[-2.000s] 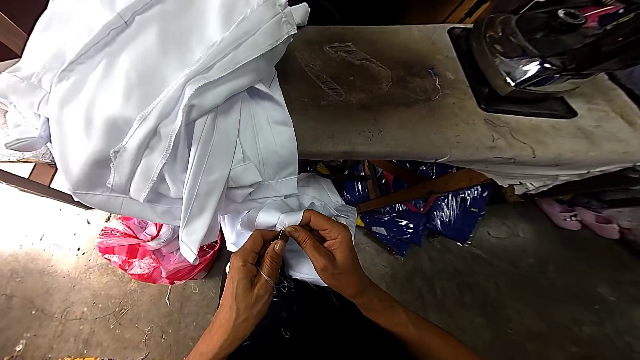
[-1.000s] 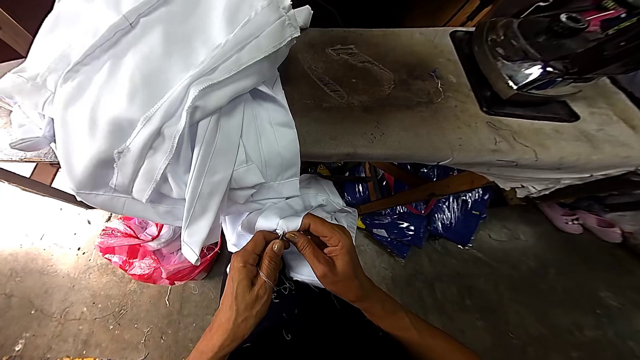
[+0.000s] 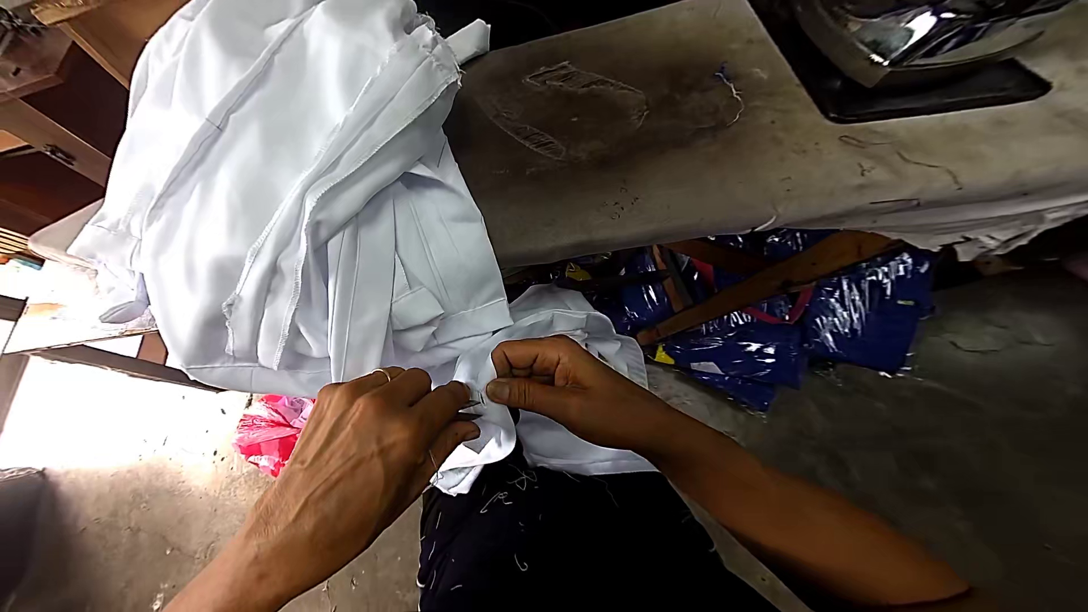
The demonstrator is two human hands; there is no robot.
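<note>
A large white garment [image 3: 255, 187] with visible seams is heaped at the upper left, its lower folds hanging near my lap. My left hand [image 3: 382, 442], with a ring on one finger, holds a small pointed metal tool [image 3: 469, 410], perhaps thread snips, between thumb and fingers at the cloth. Most of that tool is hidden by the fingers. Facing it, my right hand [image 3: 569, 391] pinches at the white fabric, thumb against bent forefinger; whether a thread is also in the pinch cannot be told. A loose thread hangs by my left thumb.
A cloth-covered ironing surface [image 3: 595, 195] with scorch marks and loose threads runs across the top. An iron [image 3: 918, 34] sits on a black rest at the upper right. Below are wooden bars [image 3: 765, 285] and blue plastic-wrapped items [image 3: 748, 348]. A red plastic bag [image 3: 270, 432] lies at the left.
My hands were together, fingertips touching at the cloth; now they are slightly apart, and pointed metal tips show at my left fingers. The view has shifted.
</note>
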